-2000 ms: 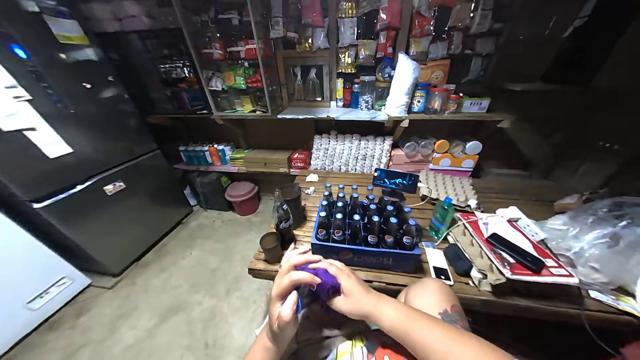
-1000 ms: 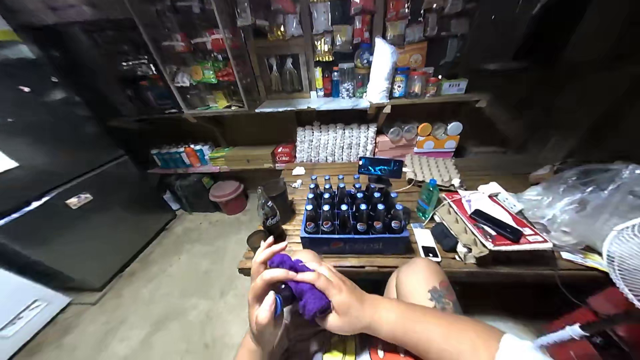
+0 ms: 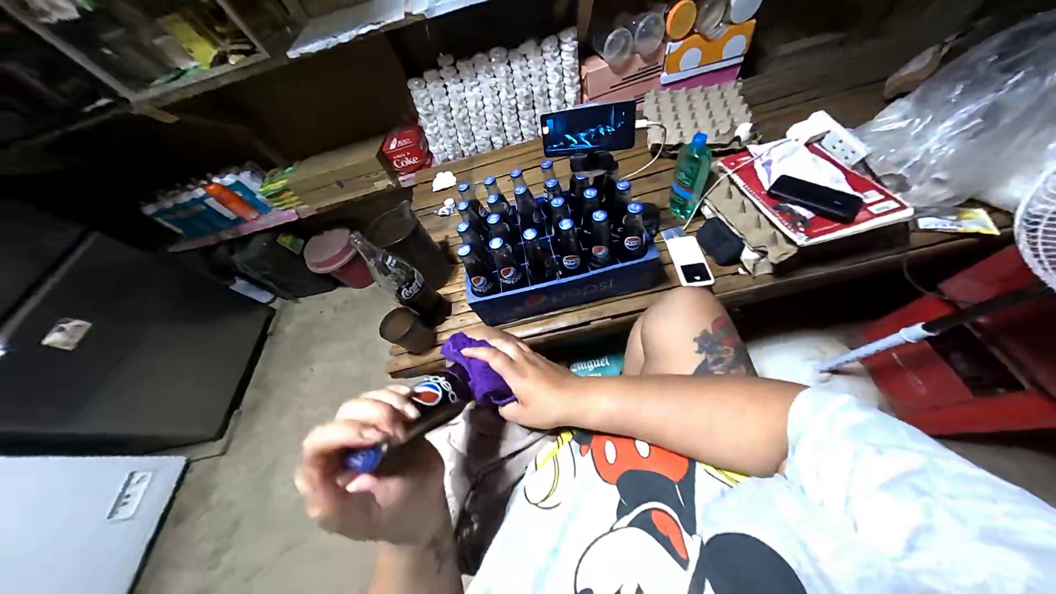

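Note:
My left hand grips a Pepsi glass bottle around its neck, near the blue cap. The bottle lies tilted, its cap toward me at lower left. My right hand holds a bunched purple cloth against the bottle's base end. Beyond the hands, a blue Pepsi crate full of capped dark bottles stands on the slatted wooden table. Left of the crate are a Coca-Cola glass bottle, a brown cup and a dark pitcher.
A lit phone stands behind the crate. To its right are a green plastic bottle, a white phone, egg trays and a red notebook with a black phone. A white fan is at far right.
The bottle, mostly hidden in my hands before, now shows its label and cap. My left hand has moved to its cap end; the purple cloth is at the other end. The view has tipped down.

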